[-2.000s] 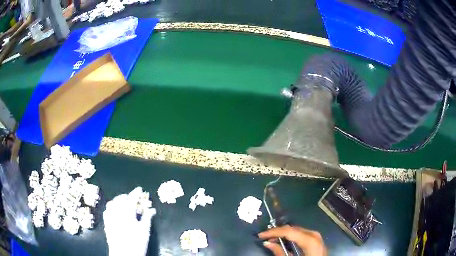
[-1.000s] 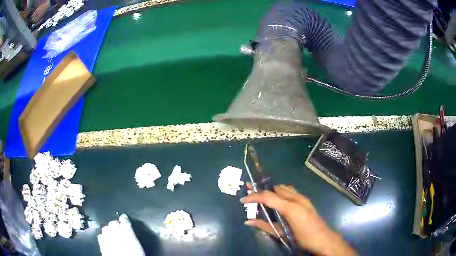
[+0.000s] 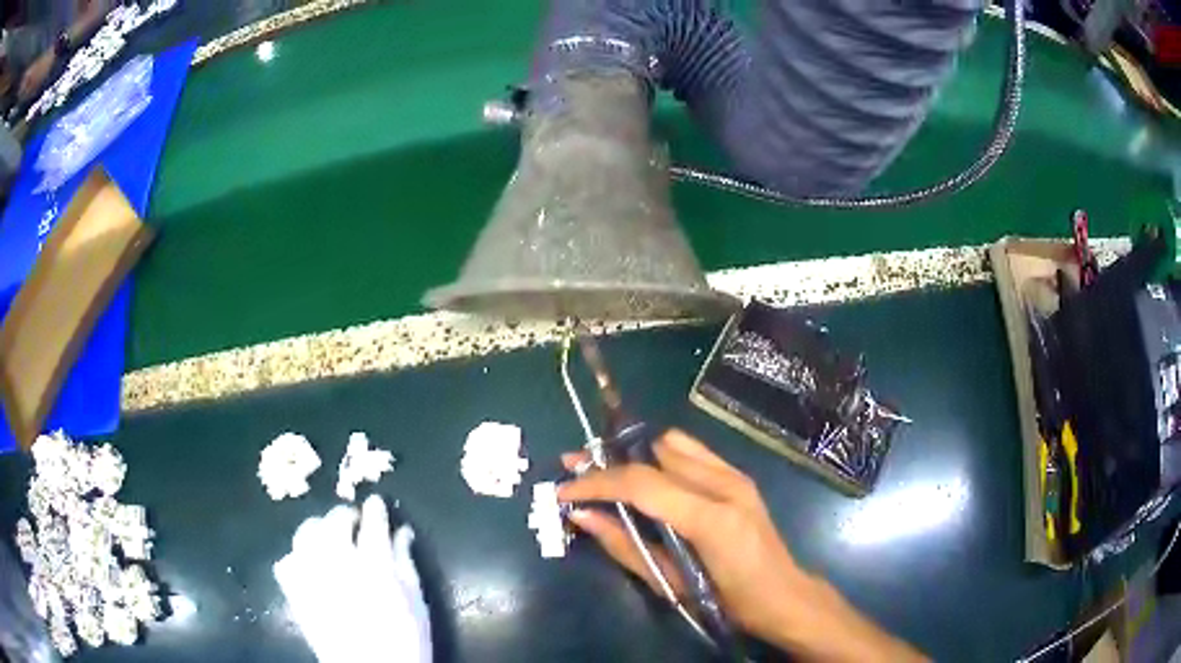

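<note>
My right hand (image 3: 686, 505), bare, holds a soldering iron (image 3: 631, 440) with a thin metal feed tube beside it. The tip points up, just below the fume hood's mouth. A small white block (image 3: 551, 521) is at my right fingertips. My left hand (image 3: 356, 583), in a white glove, is low over the bench, fingertips just below a small white piece (image 3: 365, 464); what is under the palm is hidden. Two white clusters lie on the bench, one left (image 3: 288, 464) and one nearer the iron (image 3: 494, 457). A heap of white pieces (image 3: 91, 544) lies far left.
The grey fume hood (image 3: 583, 207) and ribbed duct (image 3: 842, 91) hang over the green conveyor. A scrap tray (image 3: 790, 389) is right of the iron. A tool box (image 3: 1023, 389) stands far right. A cardboard tray (image 3: 65, 298) lies on a blue sheet (image 3: 136, 168) at left.
The view has shifted right. My left hand has moved right along the bench, over where a white cluster lay. My right hand has taken up the small white block beside the iron.
</note>
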